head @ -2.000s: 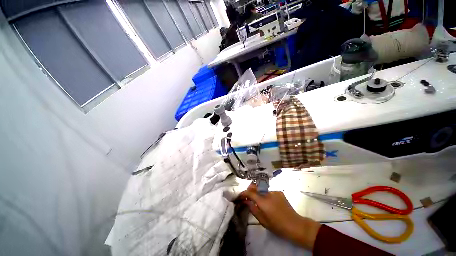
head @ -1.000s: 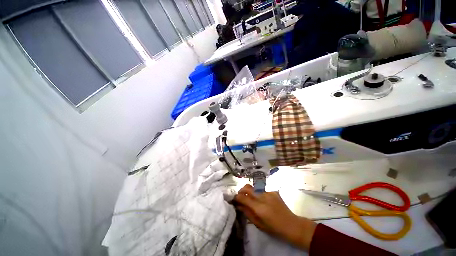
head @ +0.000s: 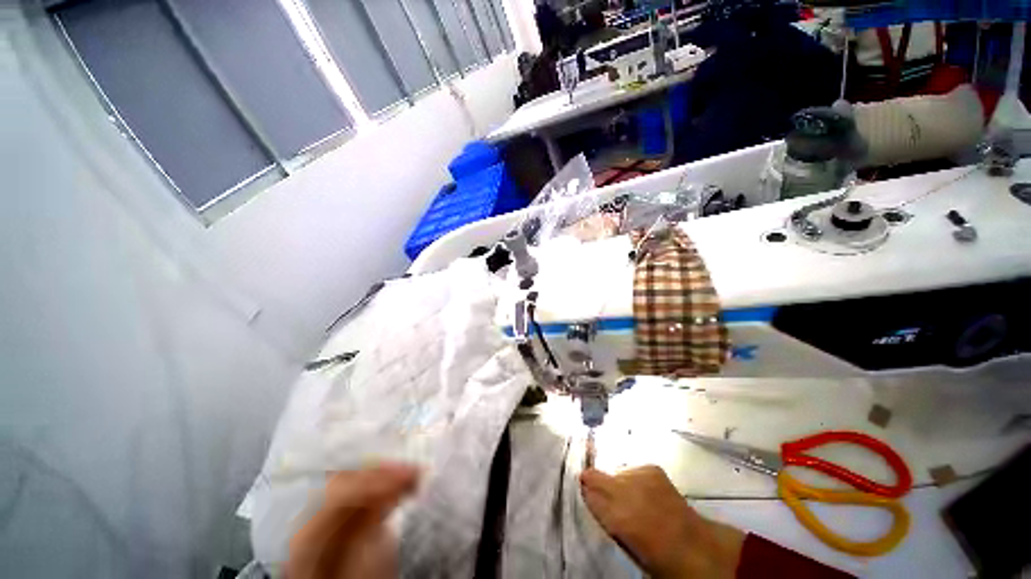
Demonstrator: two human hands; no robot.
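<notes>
A large white quilted cloth (head: 373, 396) is spread left of the needle, with a paler grey part and a dark strip (head: 494, 498) running down toward me. My right hand (head: 644, 515) pinches the cloth's edge just in front of the presser foot (head: 592, 405). My left hand (head: 353, 523) is blurred, over the cloth at the lower left; whether it holds anything cannot be told. The sewing machine (head: 746, 266) is white with a blue stripe. The needle tip is hidden in the glare.
Scissors (head: 842, 486) with red and orange loops lie right of the needle, and a black flat object (head: 995, 509) lies at the right edge. Checked cloth (head: 676, 303) hangs over the machine head. Behind are a plastic bag (head: 560, 204), thread cones (head: 921, 122) and a blue crate (head: 458, 209).
My left hand has come into view at the lower left. The grey cloth part and dark strip now show flatter in front of the needle. My right hand has shifted right and down.
</notes>
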